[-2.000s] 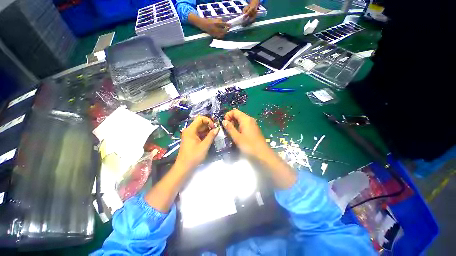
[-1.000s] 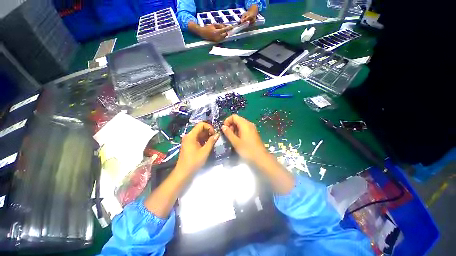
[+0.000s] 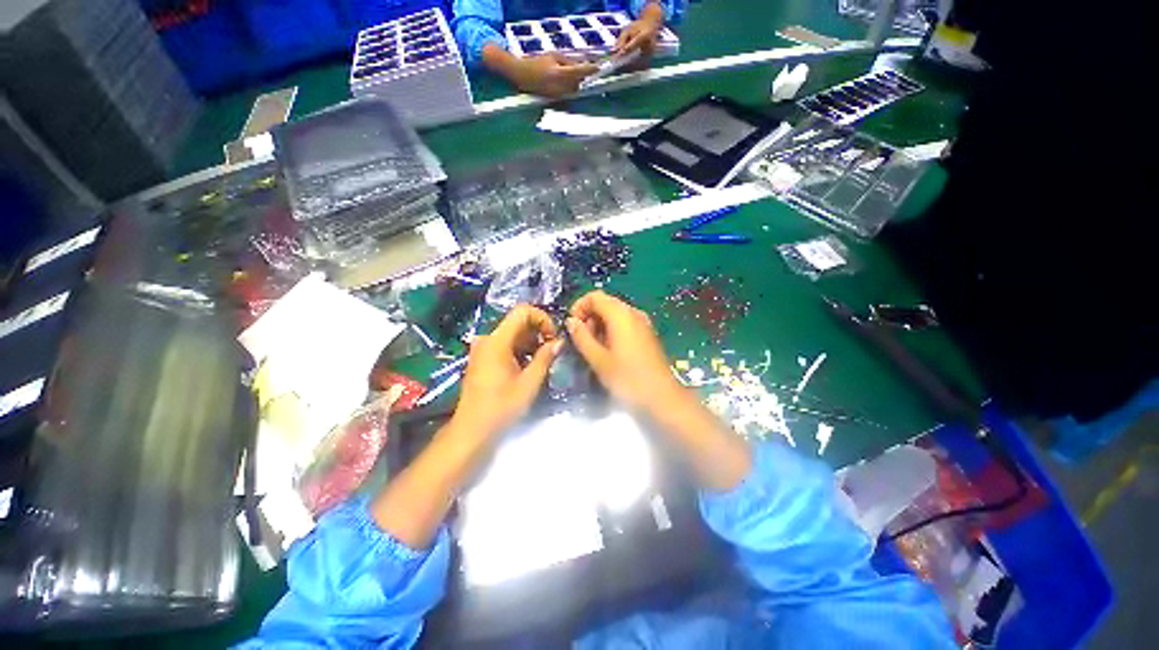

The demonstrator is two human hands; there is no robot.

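My left hand (image 3: 506,364) and my right hand (image 3: 623,352) meet at the centre, fingertips nearly touching. They hold a small dark piece (image 3: 559,325) between them; its details are hidden by the fingers and blur. A small greyish piece shows just below the fingertips. The black work tray (image 3: 674,546) lies beneath my wrists, with bright white glare on it. A heap of tiny black parts (image 3: 592,257) lies beyond my hands, beside a crumpled clear plastic bag (image 3: 524,277).
Red-brown parts (image 3: 708,305) and white scraps (image 3: 750,396) lie right. Blue-handled cutters (image 3: 714,236) lie beyond. Clear trays (image 3: 356,165) and crumpled paper (image 3: 318,337) are left. A black cord crosses the blue bin (image 3: 1068,546). Another person's hands (image 3: 553,74) work at the back.
My fingertips have shifted slightly around the small piece. The pale piece below them looks darker now. The other person's hands moved a little.
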